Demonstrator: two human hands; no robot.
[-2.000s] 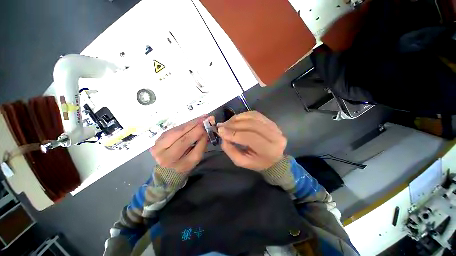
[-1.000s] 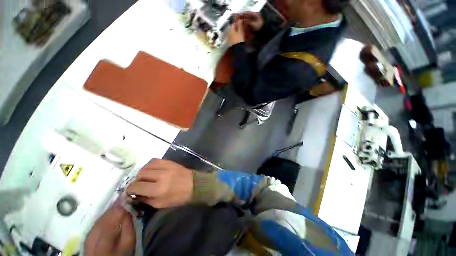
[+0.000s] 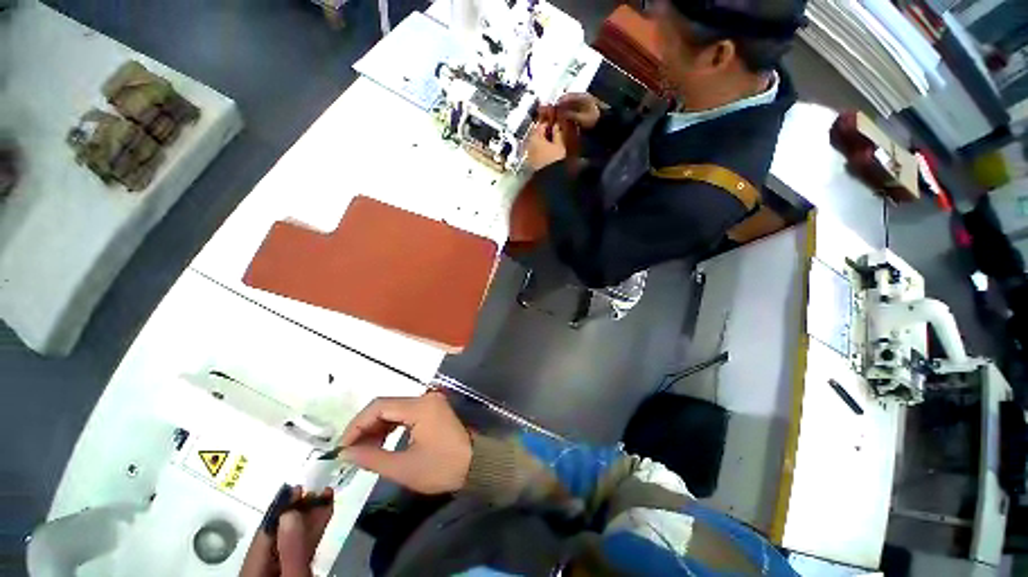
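My left hand (image 3: 295, 536) is at the bottom left, cut off by the lower edge. Its fingers are closed on a small dark machine part (image 3: 280, 507), mostly hidden by them. My right hand (image 3: 419, 446) is just above and to the right, with thumb and fingertip pinching a tiny dark piece (image 3: 329, 453) too small to name. The hands are apart, over the near edge of the white sewing machine bed (image 3: 169, 479), which has a yellow warning triangle. A grey ring (image 3: 214, 541) lies on the bed.
A rust-brown leather panel (image 3: 378, 271) lies flat on the white table beyond. A person (image 3: 676, 169) sits at another sewing machine (image 3: 490, 107). A further machine (image 3: 896, 327) stands at the right. Bundles (image 3: 135, 124) lie on a covered table at the upper left.
The view has swung toward the seated person, and the hands now appear at the lower left. The hands were together at the small part and are now apart, each holding something.
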